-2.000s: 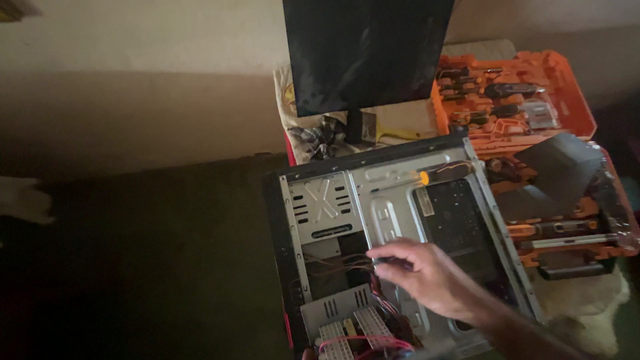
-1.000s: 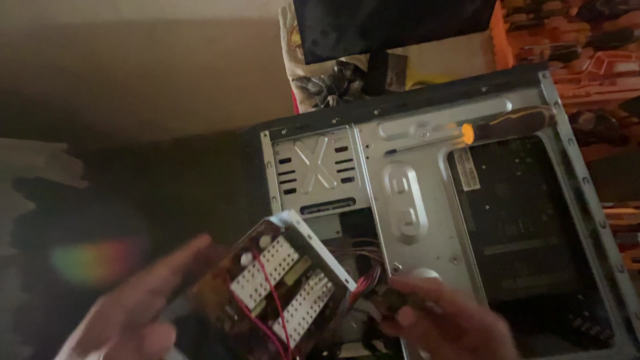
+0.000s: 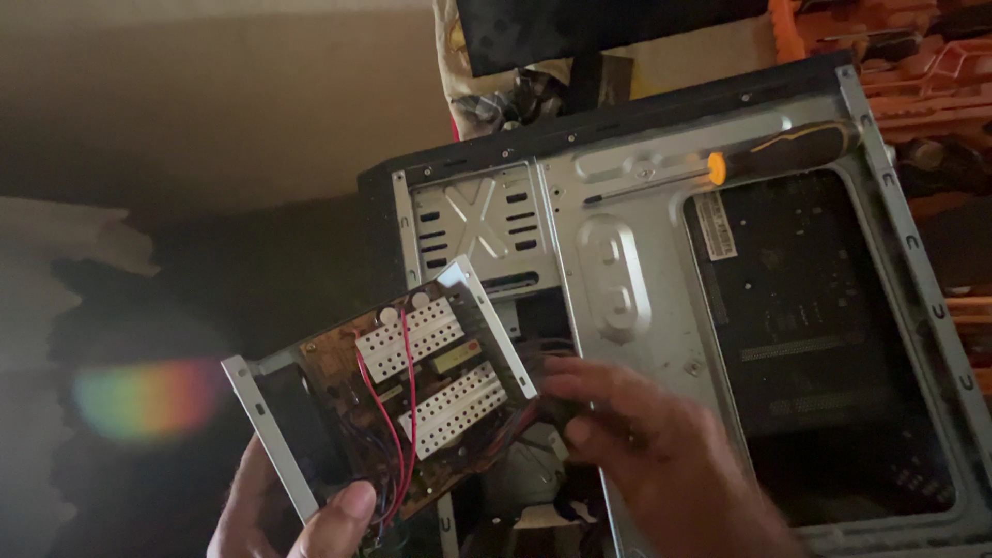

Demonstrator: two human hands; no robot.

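My left hand (image 3: 302, 511) holds an opened computer power supply (image 3: 418, 372) by its lower left edge, with the thumb on top. Inside the supply show a circuit board, two perforated metal heat sinks and red wires. It is tilted over the lower left part of a computer case (image 3: 643, 341). My right hand (image 3: 659, 434) is at the supply's right side, fingers by the bundle of cables (image 3: 527, 422); whether they pinch a cable cannot be told. A screwdriver (image 3: 717, 169) with a dark and orange handle lies on the case's metal panel.
Behind the case stands a dark flat panel (image 3: 604, 27) beside a crumpled dark bag (image 3: 515, 97) on a light cloth. An orange tool case (image 3: 930, 85) with tools is at the right. The back of a motherboard (image 3: 806, 325) shows through the case's cutout.
Two seconds ago only my right hand showed, over the cables, and the power supply sat lower in the case. It is now raised and tilted in my left hand. The view has moved closer.
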